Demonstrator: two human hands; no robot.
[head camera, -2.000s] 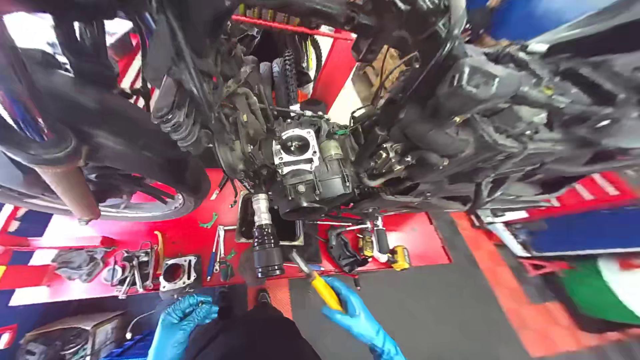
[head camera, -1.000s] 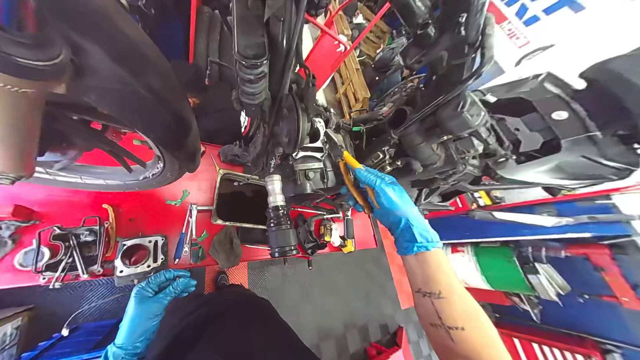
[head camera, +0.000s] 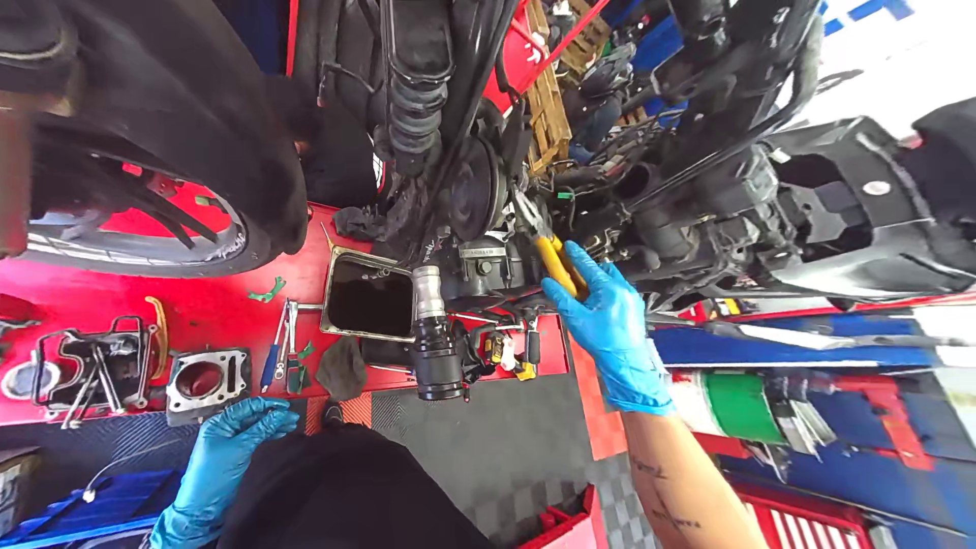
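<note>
My right hand, in a blue glove, grips yellow-handled pliers. Their metal jaws point up into the motorcycle engine, beside a round black part; whether they touch anything there I cannot tell. My left hand, also gloved in blue, is low beside my leg with its fingers drawn together. Just above it lies an engine cylinder on the edge of the red platform. Between the hands, a black fork or shock-like part with a silver end stands out in front of the engine.
A pan of dark liquid sits on the red platform. Wrenches, a grey cloth, a gasket with engine parts and a yellow-trimmed power tool lie nearby. The front wheel fills the upper left.
My right hand has raised the pliers from low in front of me to the engine. The left hand stays low, near my leg. The view has moved nearer the engine.
</note>
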